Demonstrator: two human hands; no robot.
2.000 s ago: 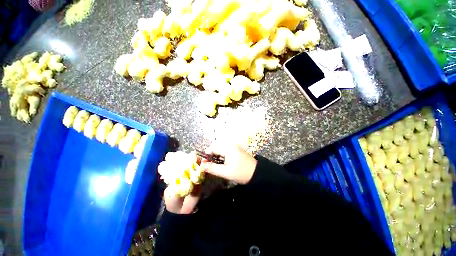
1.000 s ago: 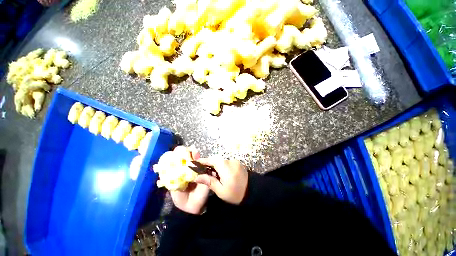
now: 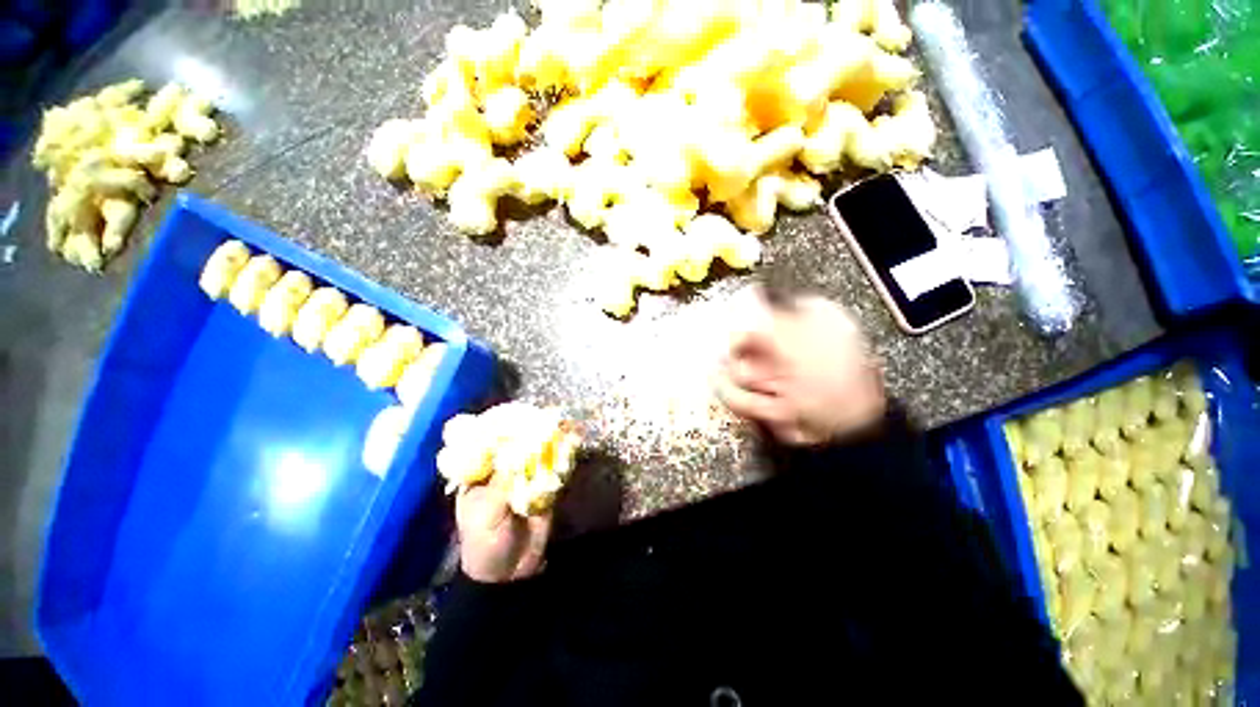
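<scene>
A pale yellow knobbly moulded piece (image 3: 514, 449) is held up in my left hand (image 3: 500, 532), close to the right wall of the blue tray. My right hand (image 3: 808, 370) is blurred, away from the piece and over the speckled bench by the pale crumbs (image 3: 650, 359). Its fingers are curled, and a dark blurred shape shows at its top; whether it holds the tool I cannot tell. A large heap of yellow pieces (image 3: 663, 111) lies in front of my hands.
A blue tray (image 3: 463, 362) at left holds a row of pale ovals (image 3: 321, 318). A phone (image 3: 898, 256), white strips and a clear roll (image 3: 1016, 207) lie right of the heap. A filled tray (image 3: 1126, 518) is lower right, green pieces (image 3: 1188, 83) upper right, a small yellow pile (image 3: 118, 159) far left.
My right hand has left the yellow piece and moved right and forward over the bench. The dark tool seen against the piece is no longer there. My left hand still holds the piece.
</scene>
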